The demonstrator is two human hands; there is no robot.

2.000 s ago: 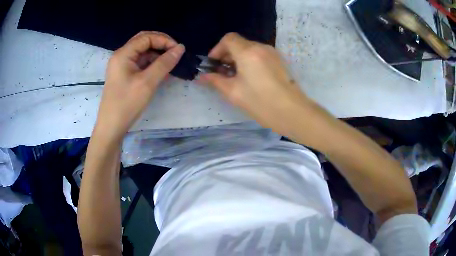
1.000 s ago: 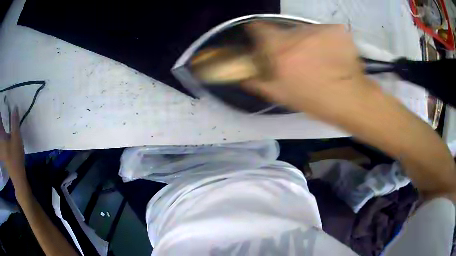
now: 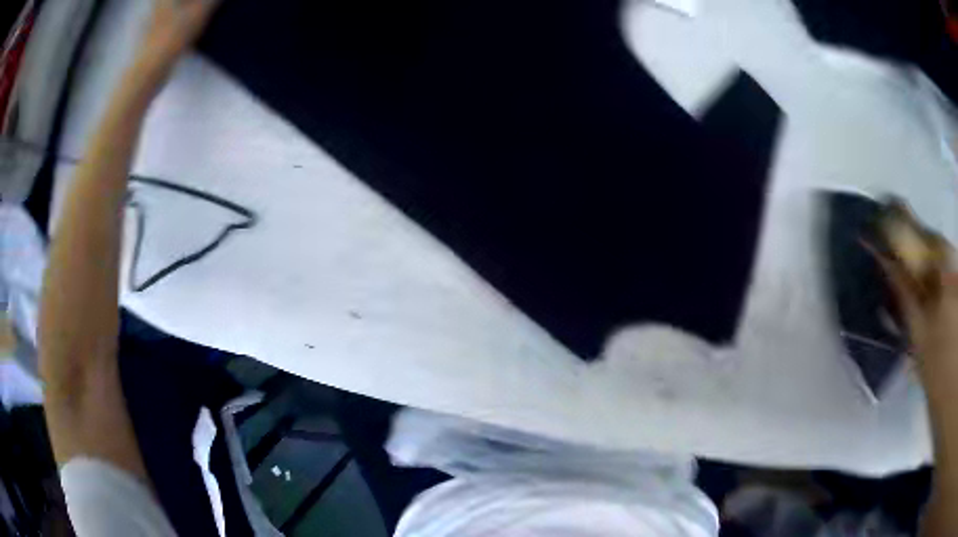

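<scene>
A large black cut panel lies on the white table cover, with a curved notch at its lower edge and another at its upper right. My left hand is at the top edge of the view by the panel's upper left corner, blurred and partly cut off; its fingers' hold cannot be told. My right hand is at the right, blurred, closed on the light-brown handle of the iron. The iron is on the white cover, right of the panel and apart from it.
Thin black tape lies in a bent loop on the cover at left, beside my left forearm. Crumpled clear plastic is at the table's front edge by my waist. More black cloth is at the upper right.
The view has shifted. The iron has moved from over the panel's lower corner to the right, off it. My left hand has moved from the tape up to the panel's upper left.
</scene>
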